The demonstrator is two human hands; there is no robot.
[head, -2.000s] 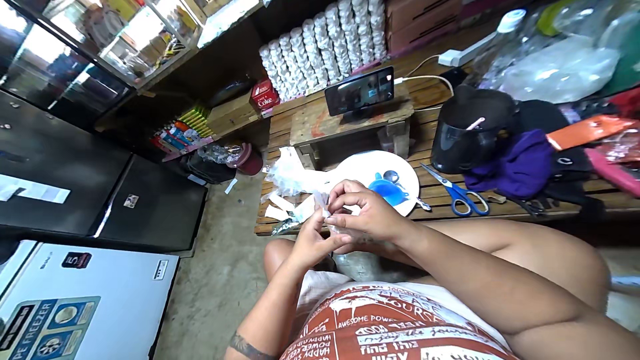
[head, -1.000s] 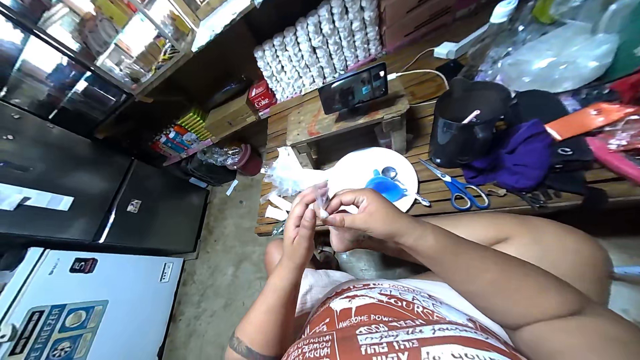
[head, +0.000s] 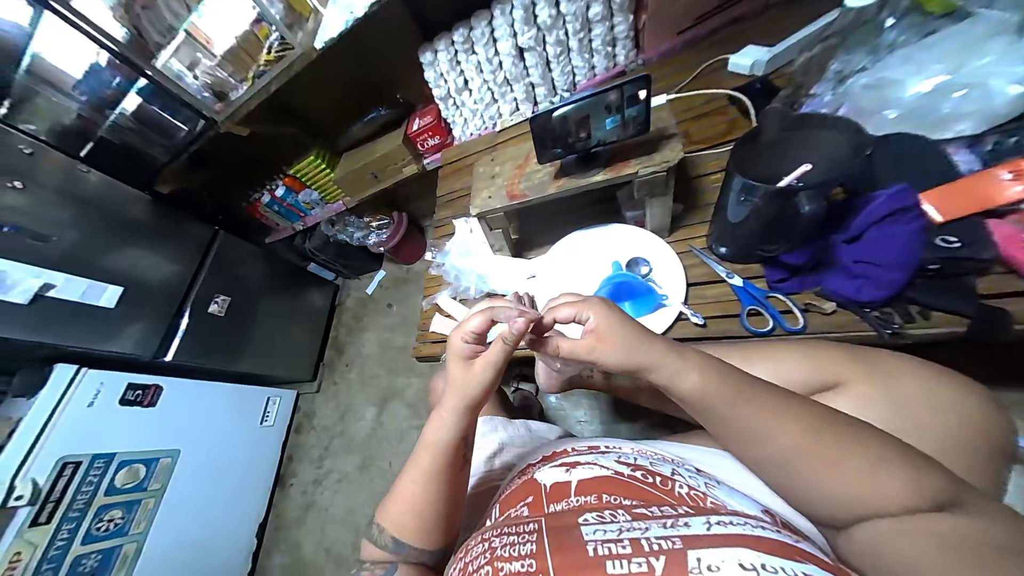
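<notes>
My left hand (head: 488, 344) and my right hand (head: 588, 332) meet in front of me, fingertips pinched together on a small piece of clear plastic (head: 531, 322), mostly hidden by the fingers. Just beyond them lies a round white plate (head: 580, 248) holding a blue funnel (head: 628, 292) and a metal spoon (head: 638, 267). Clear plastic bags (head: 472, 260) lie left of the plate. To its right, scissors with blue handles (head: 756, 300) rest on the slatted wooden table.
A phone (head: 592, 120) stands on a small wooden stand (head: 552, 176) behind the plate. Further right are a black container (head: 768, 200), a purple cloth (head: 872, 244) and a large plastic bag (head: 936, 88). A white freezer (head: 200, 448) and a dark refrigerator (head: 256, 304) stand at the left.
The fingers of both hands have shifted around the plastic. My left fingers, raised upright a second ago, are now bent in towards my right fingertips.
</notes>
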